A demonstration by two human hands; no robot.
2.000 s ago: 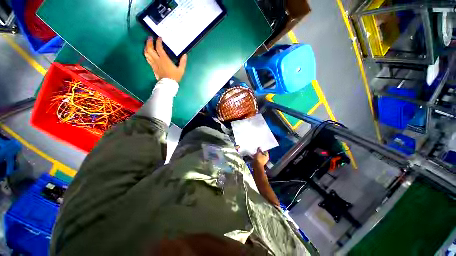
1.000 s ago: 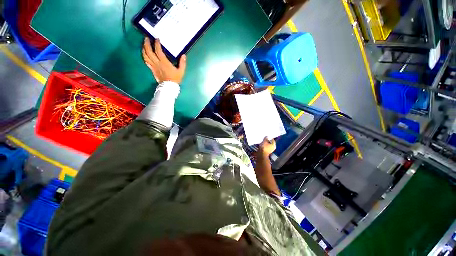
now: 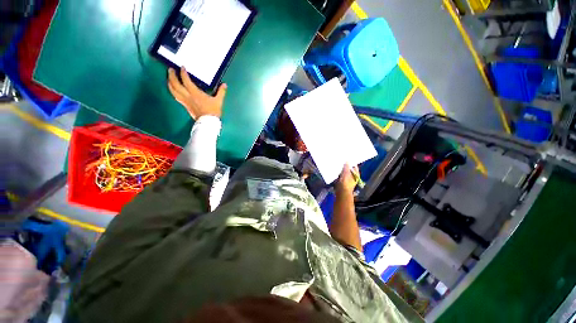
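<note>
A black-framed tablet (image 3: 205, 39) with a bright screen lies on the green bench. My left hand (image 3: 197, 99), in a white cuff, rests at the tablet's near edge with its fingers spread, fingertips touching the frame; it grips nothing. My right hand (image 3: 347, 180) holds a plain white paper sheet (image 3: 331, 130) by its lower edge, off to the right of the bench. A small yellow-green thing shows at the right fingers, too small to name.
A red bin (image 3: 88, 187) of yellow-orange wires stands left of my arm. The green bench (image 3: 114, 76) has a cable on it. A blue stool (image 3: 374, 53) stands beyond its right corner. A metal frame with black cables (image 3: 414, 135) is at right. Blue crates (image 3: 518, 76) sit on racks.
The paper sheet has come up and tilted, now covering most of a brown round thing behind it. My left hand stays at the tablet's edge. The whole view has shifted and turned slightly.
</note>
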